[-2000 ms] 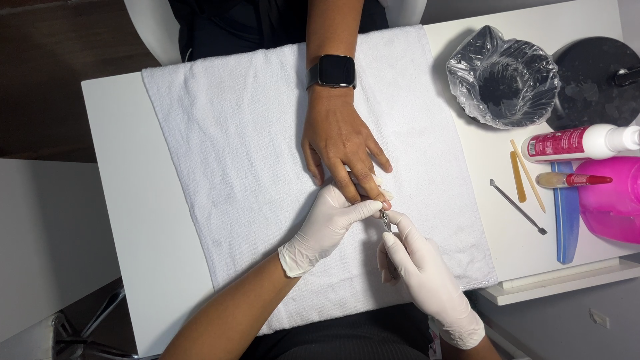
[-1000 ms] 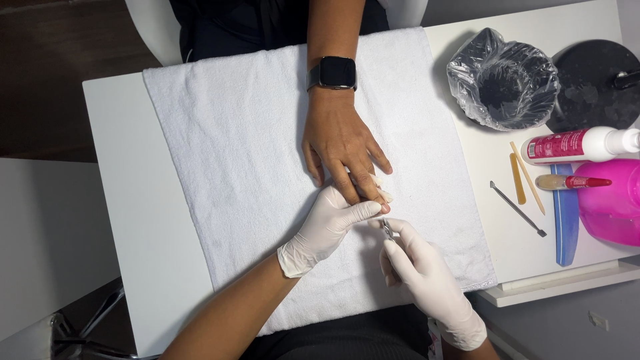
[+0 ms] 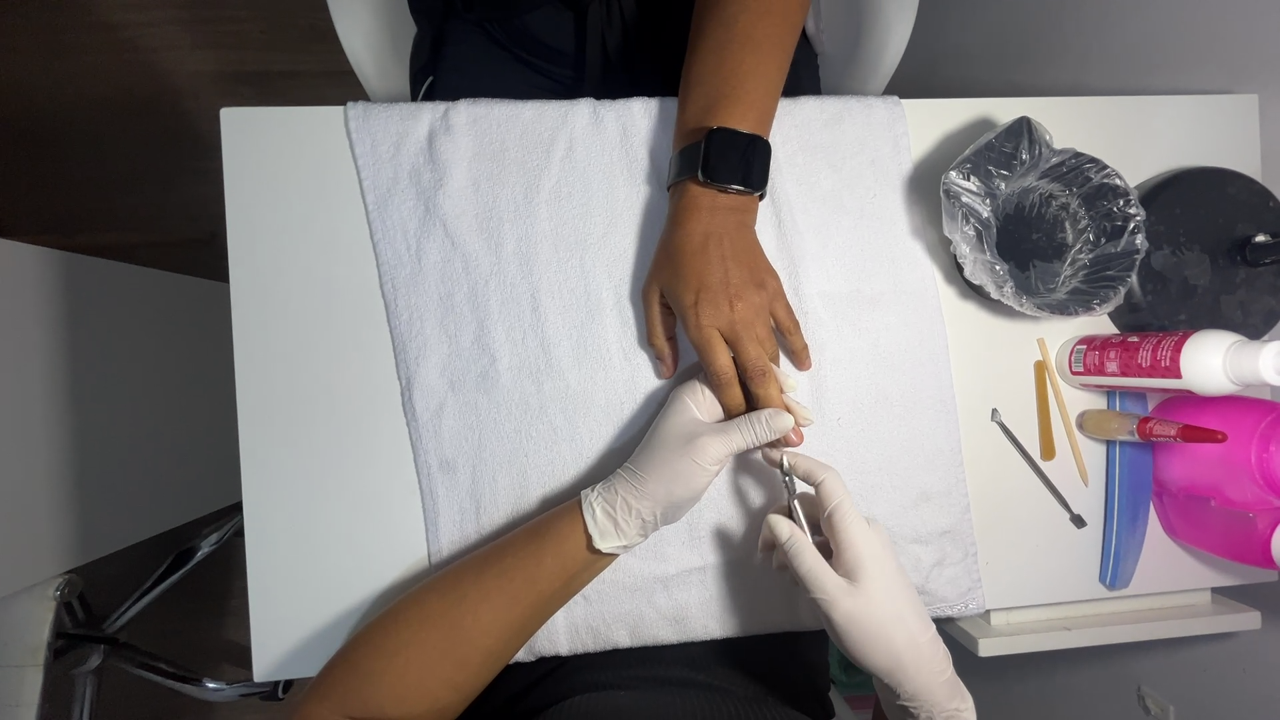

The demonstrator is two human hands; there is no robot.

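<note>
A person's hand (image 3: 720, 285) with a smartwatch (image 3: 735, 160) on its wrist lies palm down over a white towel (image 3: 520, 300). My left hand (image 3: 670, 465), in a white glove, holds one fingertip of that hand between thumb and fingers. Just below that fingertip, my gloved right hand (image 3: 850, 560) grips metal cuticle nippers (image 3: 793, 495), their jaws pointing up toward the nail. A small gap shows between the jaws and the fingertip.
On the white table (image 3: 320, 400), at right, are a plastic-lined bowl (image 3: 1045, 225), a black round base (image 3: 1200, 250), a white bottle (image 3: 1150, 360), a pink container (image 3: 1200, 480), a blue nail file (image 3: 1127, 500), a metal cuticle pusher (image 3: 1038, 468), a wooden stick (image 3: 1062, 410) and a red-capped tube (image 3: 1150, 427).
My right hand with the nippers has drawn slightly down from the fingertip. My left hand keeps its hold in the same place.
</note>
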